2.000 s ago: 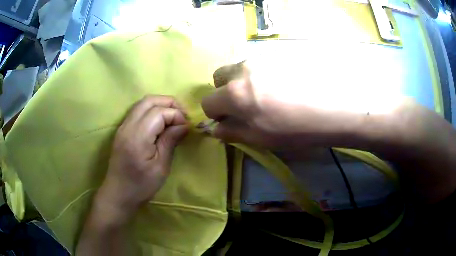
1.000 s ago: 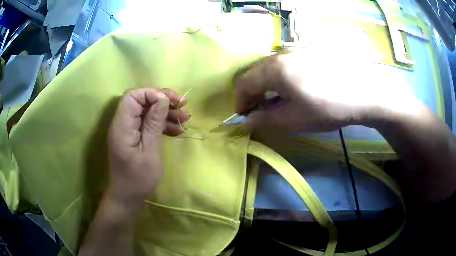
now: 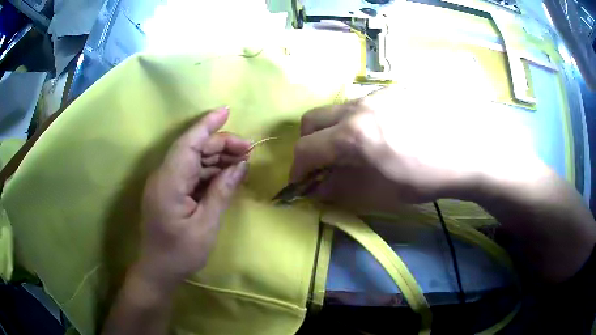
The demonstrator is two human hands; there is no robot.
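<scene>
A large yellow bag body (image 3: 261,262) lies spread in front of me. My left hand (image 3: 193,190) is over its middle, with a thin pale thread (image 3: 263,141) between its fingers. My right hand (image 3: 346,154) is just to the right, closed around dark thread snips (image 3: 287,193), whose tips point down-left at the bag surface. The snips' handle is hidden in the fist. A narrow yellow strap (image 3: 382,252) loops from the bag's right edge towards the bottom.
The clamp frame (image 3: 521,78) with yellow edging is at the upper right. A metal bracket (image 3: 378,49) stands at the top centre. A dark cord (image 3: 449,242) runs down right of the strap. Papers (image 3: 23,101) lie at the far left. Glare washes out the upper middle.
Two seconds ago both hands met at the bag; then they moved apart. Since one second ago, my left fingers have spread somewhat with the thread, and my right hand has moved slightly left, snips lower.
</scene>
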